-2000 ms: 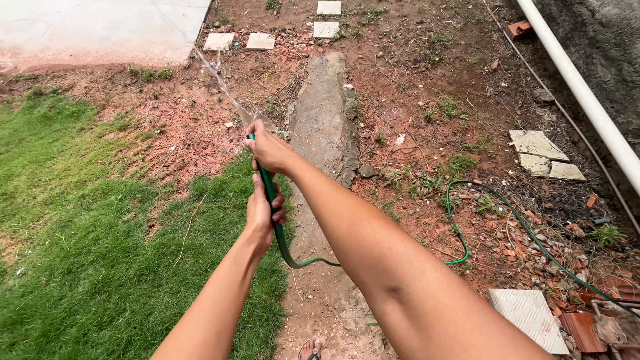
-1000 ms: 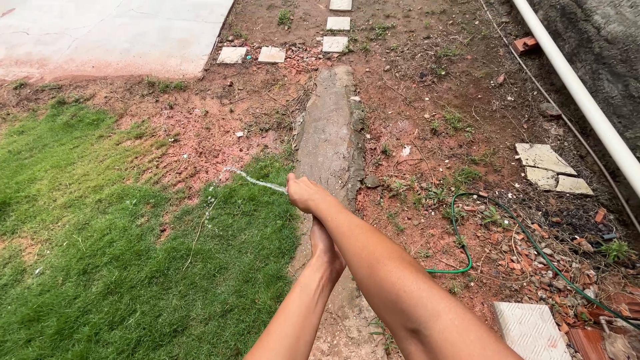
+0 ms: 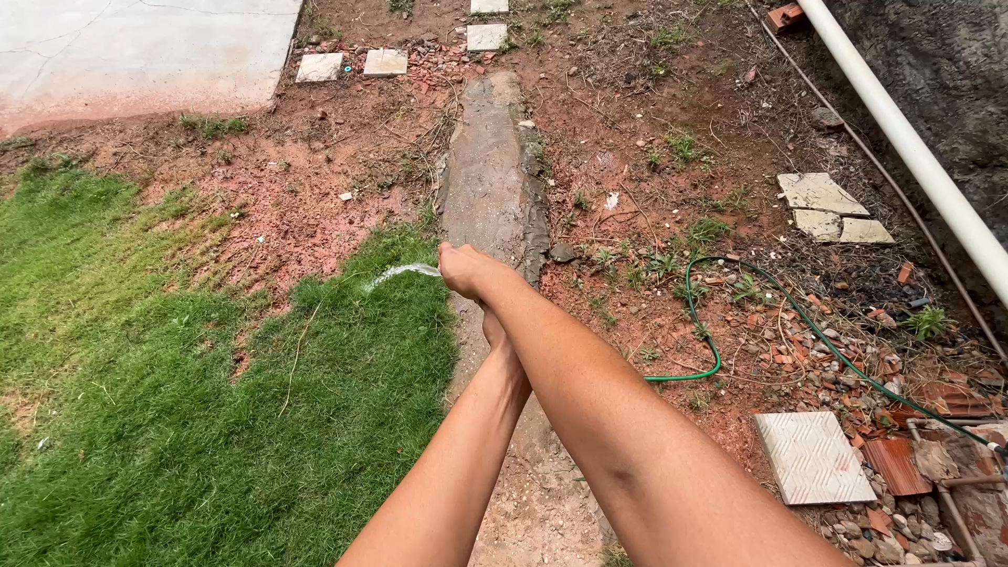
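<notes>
Water (image 3: 403, 272) spurts leftward over the lawn (image 3: 315, 378) from the front of my right hand (image 3: 472, 272), which is closed at the hose's outlet; the outlet itself is hidden by the fingers. Just below and partly behind the right forearm, my left hand (image 3: 498, 327) is mostly covered, so its grip cannot be seen. The green garden hose (image 3: 705, 376) shows to the right of my arms, curving over the soil toward a pipe fitting at the right edge.
A concrete strip (image 3: 488, 173) runs ahead. Broken tiles (image 3: 819, 209) and a square tile (image 3: 815, 457) lie at right, near brick rubble. A white pipe (image 3: 913, 142) slants along the dark wall. A pale slab (image 3: 142, 55) fills the upper left, with square pavers (image 3: 386, 62) beside it.
Two seconds ago both hands showed on the hose, with water spraying up and forward. The hands now overlap, the held part of the hose is hidden, and the water falls short to the left.
</notes>
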